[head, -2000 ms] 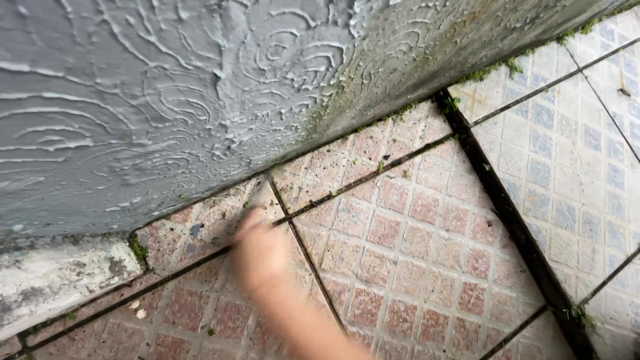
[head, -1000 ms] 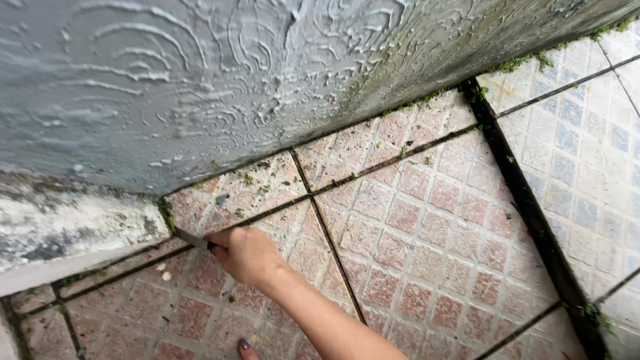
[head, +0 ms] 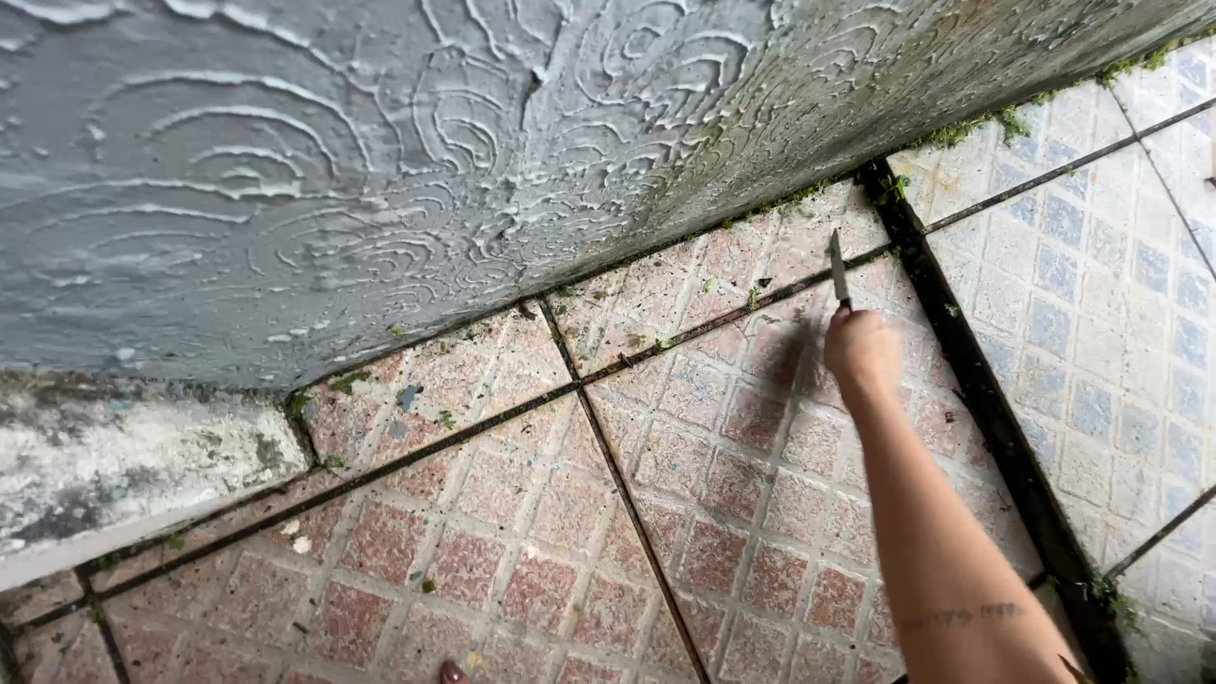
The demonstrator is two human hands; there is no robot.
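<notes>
My right hand (head: 863, 353) is closed around the dark handle of a knife (head: 838, 264). Its narrow metal blade points away from me, over the reddish floor tiles (head: 760, 494) near the wall. The tip lies close to the tile strip along the wall; whether it touches is unclear. Between that strip and the larger tiles runs a dark joint (head: 475, 429). Bits of green moss and loose debris (head: 753, 296) are scattered along it. My left hand is out of view.
A grey textured wall (head: 380, 190) rises along the strip, with a stained white ledge (head: 142, 456) at left. A dark channel (head: 988, 418) separates the reddish tiles from bluish ones. Moss (head: 955, 131) grows at the wall's foot. A toe (head: 453, 673) shows at the bottom edge.
My right hand, with the knife, has moved from beside the ledge corner at left to the right, near the dark channel.
</notes>
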